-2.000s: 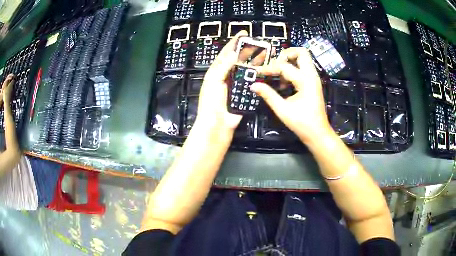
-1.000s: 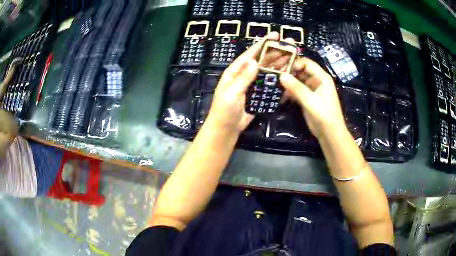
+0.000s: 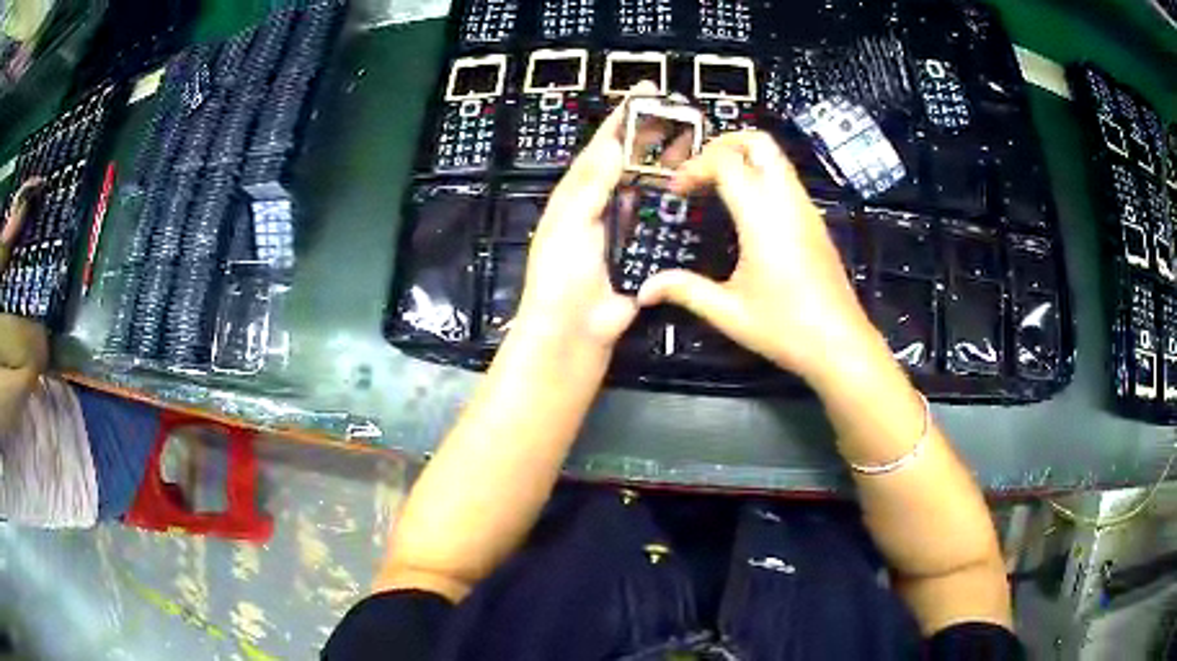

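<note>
A black fitted housing (image 3: 658, 239) with a pale-framed screen window and white numerals is held upright above the blister tray (image 3: 542, 355). My left hand (image 3: 574, 226) grips it from its left side and behind; fingers show through the window. My right hand (image 3: 762, 245) is at its right side, fingertips at the lower edge of the window and thumb near the bottom of the numerals. Fitted housings (image 3: 551, 110) stand in a row in the tray behind my hands. Loose keypads (image 3: 852, 145) lie in a heap at the tray's upper right.
Long keypad stacks (image 3: 194, 207) stand on the green bench (image 3: 342, 316) at left. Neighbouring trays hold housings at far left (image 3: 45, 220) and far right (image 3: 1136, 233). A person's arm (image 3: 18, 349) is at the left edge, beside a red stool (image 3: 239, 484).
My right thumb has moved down from the navigation key area to the bottom of the numerals. The right fingers are now bent at the window's lower edge. The view has shifted slightly.
</note>
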